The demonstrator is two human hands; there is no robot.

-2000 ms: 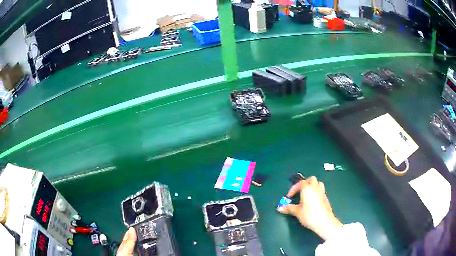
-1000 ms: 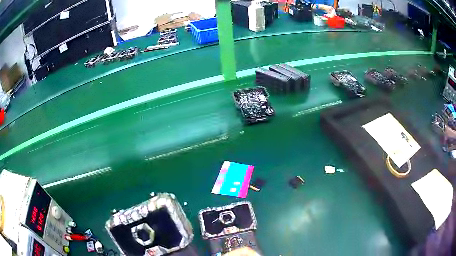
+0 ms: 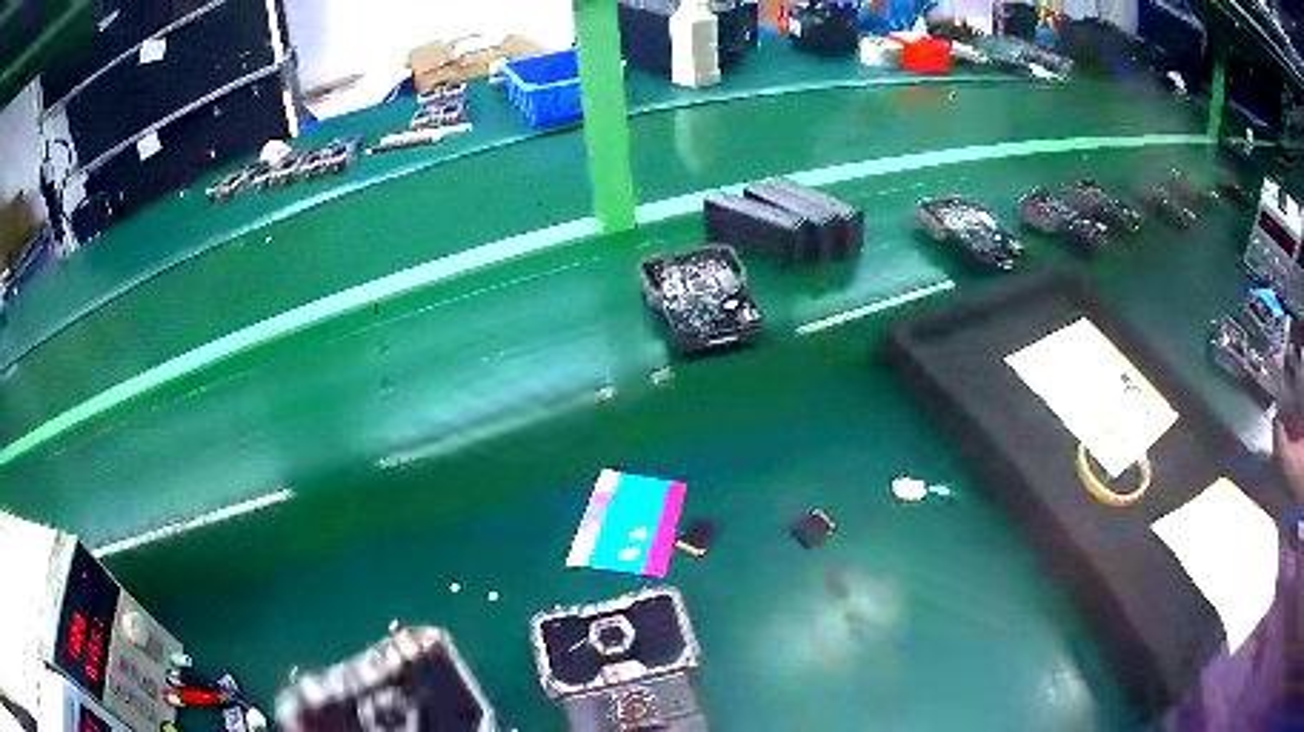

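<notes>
No hand of mine shows in the head view. A device unit [image 3: 386, 701] with a pale rugged rim and a ring sits at the bottom edge, blurred and cut off by it. A second device unit [image 3: 615, 644] lies upright in view to its right, with a hexagonal ring and a dark grey lower section that the bottom edge cuts. A colour card [image 3: 629, 523] with white, cyan and magenta bands lies just beyond it. Small dark cards lie beside the colour card [image 3: 701, 536] and further right [image 3: 812, 528].
Power supplies [image 3: 122, 644] with red digits and test leads [image 3: 208, 698] stand at lower left. A black foam tray [image 3: 987, 429] with paper and a tape roll [image 3: 1113, 475] lies right. An exposed circuit board [image 3: 701, 298] and black blocks [image 3: 787, 222] lie beyond. A person's arm shows at the right edge.
Both my hands have left the picture; the right one held a small blue piece. The left unit came up closer, then dropped lower and blurred. The whole view has shifted slightly.
</notes>
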